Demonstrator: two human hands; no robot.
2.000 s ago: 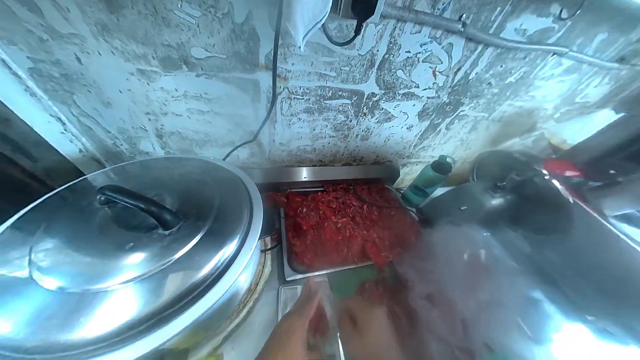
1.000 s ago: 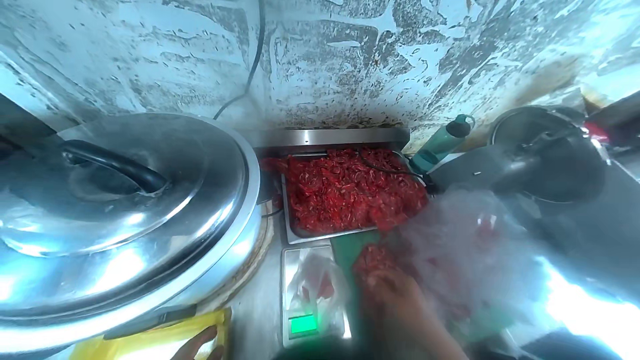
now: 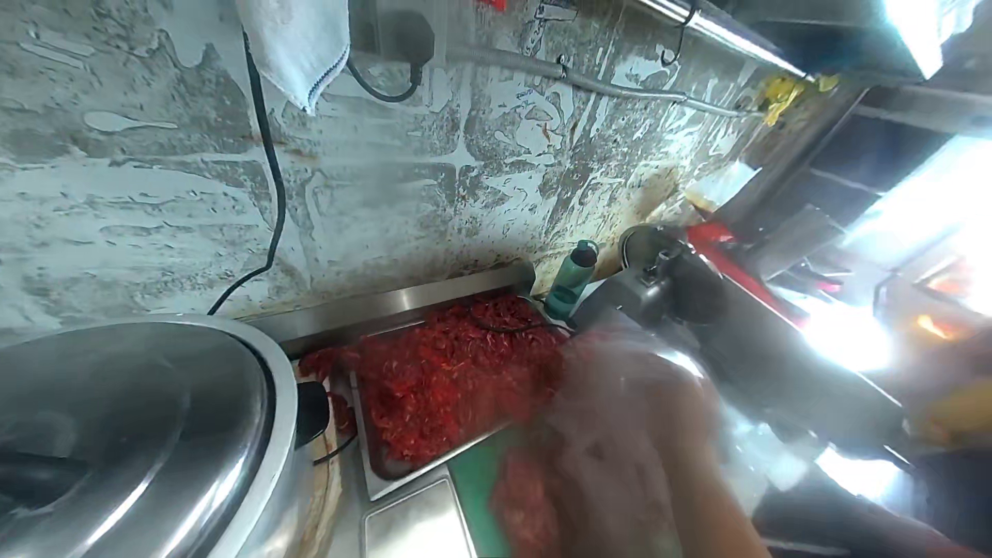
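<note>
A metal tray (image 3: 368,473) heaped with red sliced raw meat (image 3: 457,372) lies against the wall. My right hand (image 3: 659,387), badly blurred, is over clear plastic bags (image 3: 612,457) right of the tray; whether its fingers hold anything cannot be told. More raw meat (image 3: 527,496) sits beside it on a green cutting board (image 3: 480,473). The kitchen scale (image 3: 418,523) stands in front of the tray with its metal platform bare. My left hand is out of view.
A large metal pot with a lid (image 3: 139,418) fills the left. A green bottle (image 3: 572,280) stands behind the tray's right corner, near a metal sink or machine (image 3: 697,310). A black cable (image 3: 275,186) and a cloth (image 3: 298,46) hang at the wall.
The small bag of meat on the scale one second ago is off it. My left hand, at the lower left then, has left the view. My right hand has moved from the meat to the plastic bags.
</note>
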